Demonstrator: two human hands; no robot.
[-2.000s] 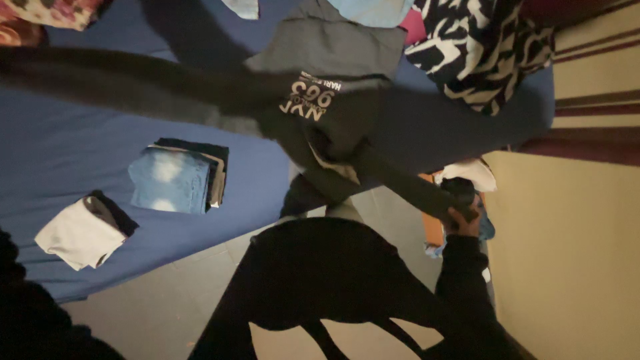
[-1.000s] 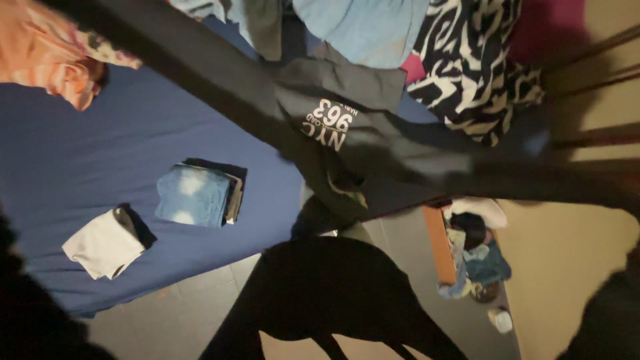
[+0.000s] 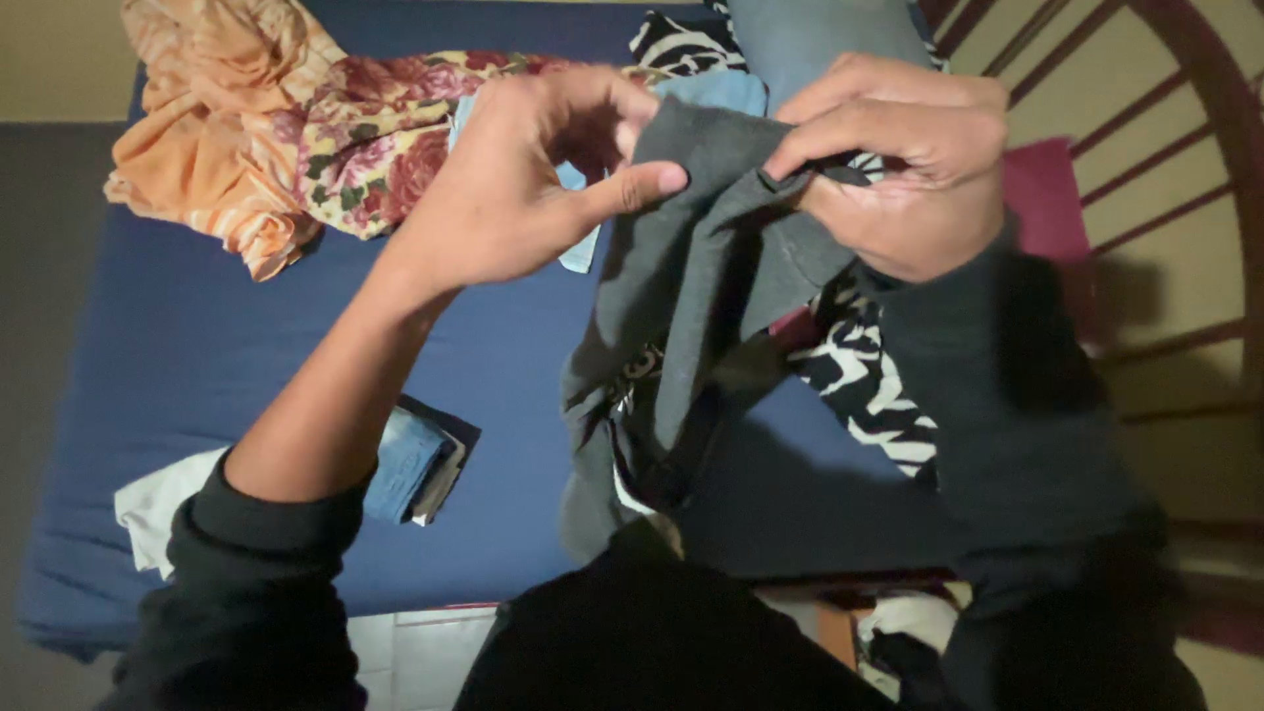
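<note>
A dark grey garment with printed lettering [image 3: 681, 286] hangs bunched over the blue-covered bed, its upper edge raised between my hands. My right hand [image 3: 894, 163] pinches that edge between thumb and fingers, with a fold of the cloth under it. On the other side, my left hand [image 3: 553, 183] has its thumb stretched out along the garment's upper left edge and its fingers curled behind; whether they grip the cloth is hard to tell. Much of the print is hidden in the folds.
Folded blue denim [image 3: 405, 464] and a white folded cloth [image 3: 148, 504] lie by my left forearm. Orange cloth [image 3: 212, 128], floral cloth [image 3: 395, 128] and a black-and-white patterned cloth [image 3: 879, 395] lie around the bed [image 3: 247, 336]. A barred headboard [image 3: 1155, 158] stands at the right.
The dark grey garment was spread with its sleeves stretched out; now it is gathered and lifted. Both hands have come together at its upper edge. The view has shifted.
</note>
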